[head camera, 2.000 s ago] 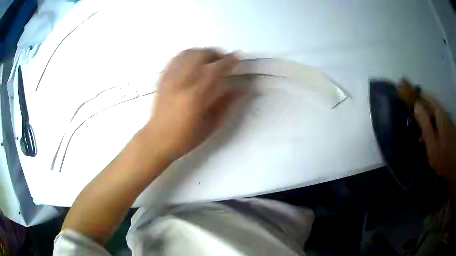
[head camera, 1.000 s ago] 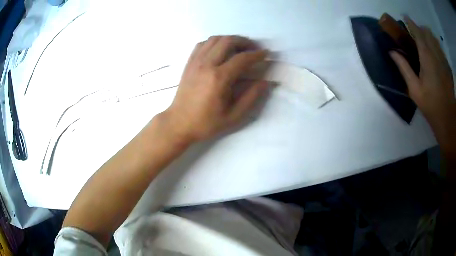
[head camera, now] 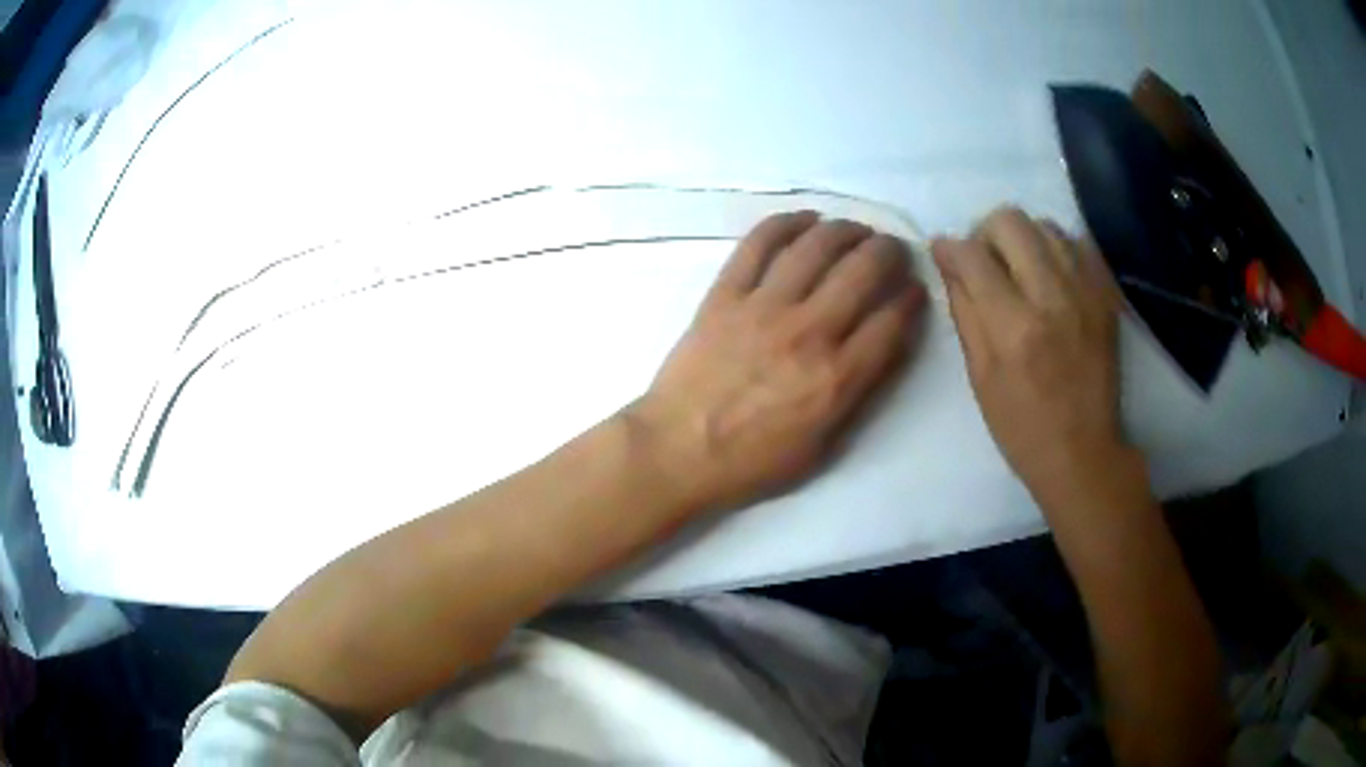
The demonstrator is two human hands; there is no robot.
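A long, curved white strip (head camera: 495, 228) with thin dark edges lies on the white-covered table. Its cream right end shows only in part beside my hands. My left hand (head camera: 809, 337) rests on the strip near this end, palm down with the fingers curled; what is under the fingers is hidden. My right hand (head camera: 1034, 322) is at the strip's right tip with its fingertips together; I cannot tell if it pinches the tip. The electric iron (head camera: 1146, 210) stands just right of my right hand, with no hand on it.
Black-handled shears (head camera: 50, 322) lie at the table's left side. Another thin curved dark line (head camera: 168, 117) shows at the upper left. A pale crumpled item (head camera: 113, 68) lies at the upper left corner. The table's front edge (head camera: 779, 578) runs just before my body.
My right hand has let go of the iron and moved left to the strip's right tip. My left hand has slid right and slightly down along the strip.
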